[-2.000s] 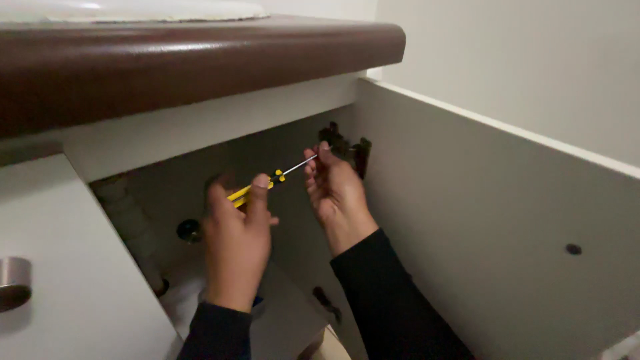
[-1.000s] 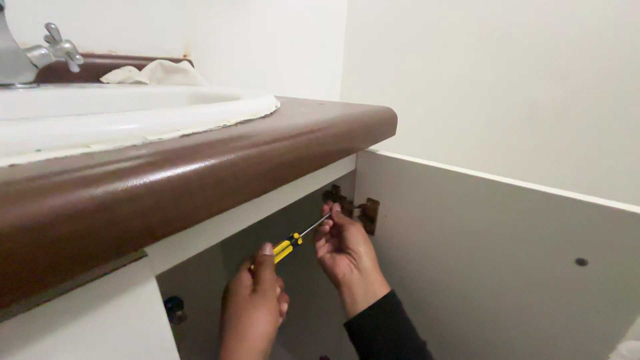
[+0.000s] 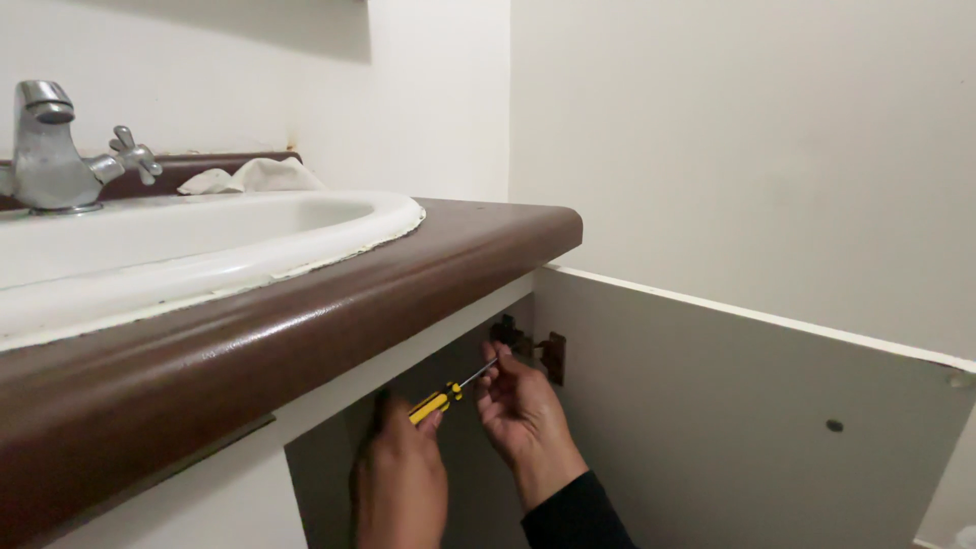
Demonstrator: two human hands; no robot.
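My left hand (image 3: 408, 465) is closed around the yellow and black handle of a screwdriver (image 3: 436, 404) inside the open cabinet. The thin metal shaft slants up and right to the fingertips of my right hand (image 3: 522, 404), which pinch it near its tip. Just above and beside those fingertips is a dark, rusty cabinet hinge (image 3: 555, 357), fixed to the cabinet door (image 3: 724, 396) and the inner side wall. My right fingers hide the screwdriver's tip, so what it touches cannot be told.
Overhead runs the rounded brown countertop edge (image 3: 305, 335) with a white washbasin (image 3: 328, 221) set in it. A chrome faucet (image 3: 49, 152) and a crumpled white cloth (image 3: 274, 175) are at the back. The open door spans the right side, beside a wall.
The view has tilted up a lot, bringing the basin and faucet into sight. Both hands stay at the hinge with the screwdriver.
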